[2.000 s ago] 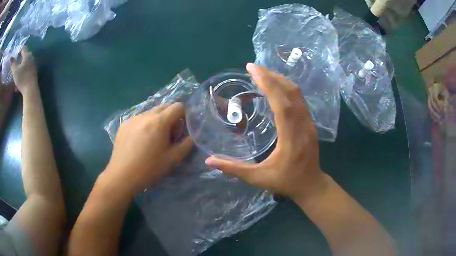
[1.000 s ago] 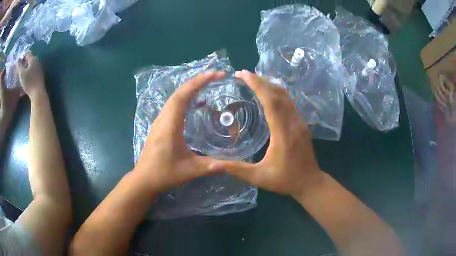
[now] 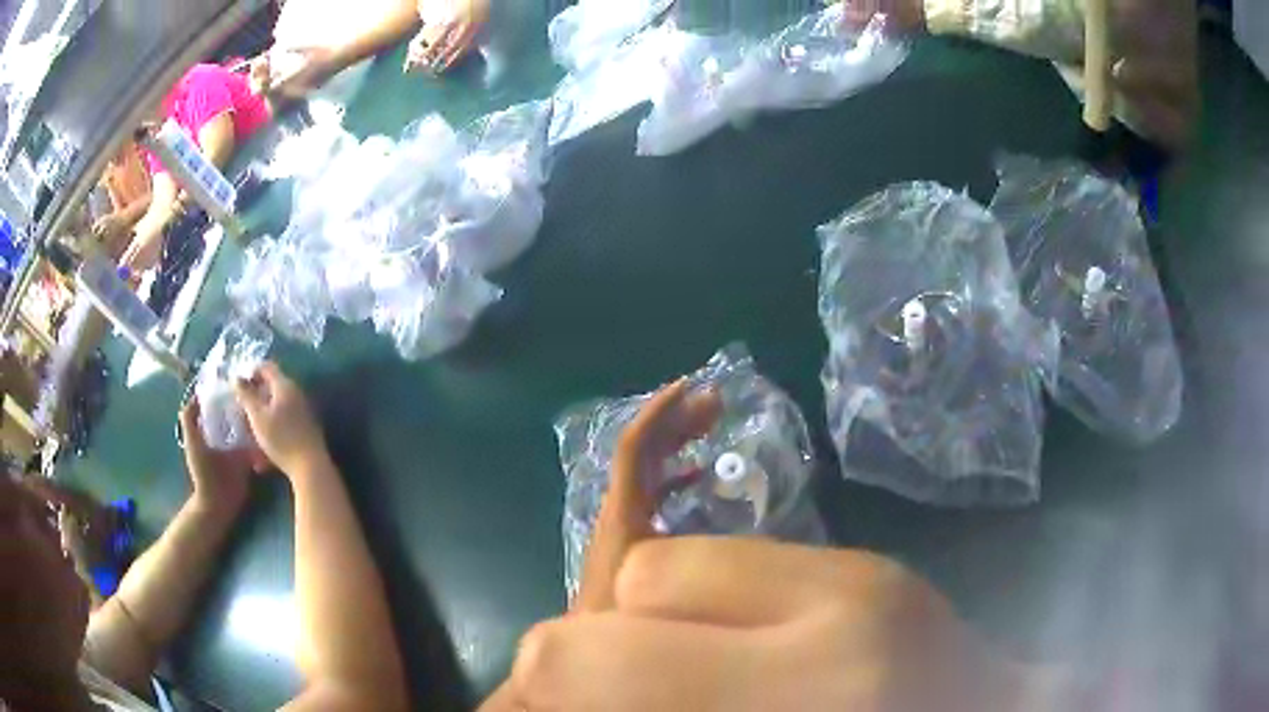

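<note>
A clear plastic bowl [image 3: 765, 498] sits upright on a crinkly clear bag [image 3: 582, 442] near the lower middle. A white hub [image 3: 731, 467] with curved blades shows inside it. My left hand [image 3: 643, 480] is at the bowl's left side, with its fingers over the bag and rim. Its thumb is hidden. My right hand [image 3: 765, 619] is large and blurred at the bottom edge, with curled fingers in front of the bowl. It hides the bowl's near side and my left wrist. I cannot tell whether it holds anything.
Two bagged bowls [image 3: 935, 410] [image 3: 1113, 355] lie to the right. A whitish pile of bagged parts [image 3: 404, 223] is at the far left, more bags [image 3: 765, 77] at the far edge. A neighbour's hands [image 3: 258, 431] hold a small wrapped white item [image 3: 230, 390]. Other people sit beyond.
The view has swung left and up, showing more people and bags. My right hand has left the bowl's right side and is now in front of it. The neighbour's hands now hold a wrapped item.
</note>
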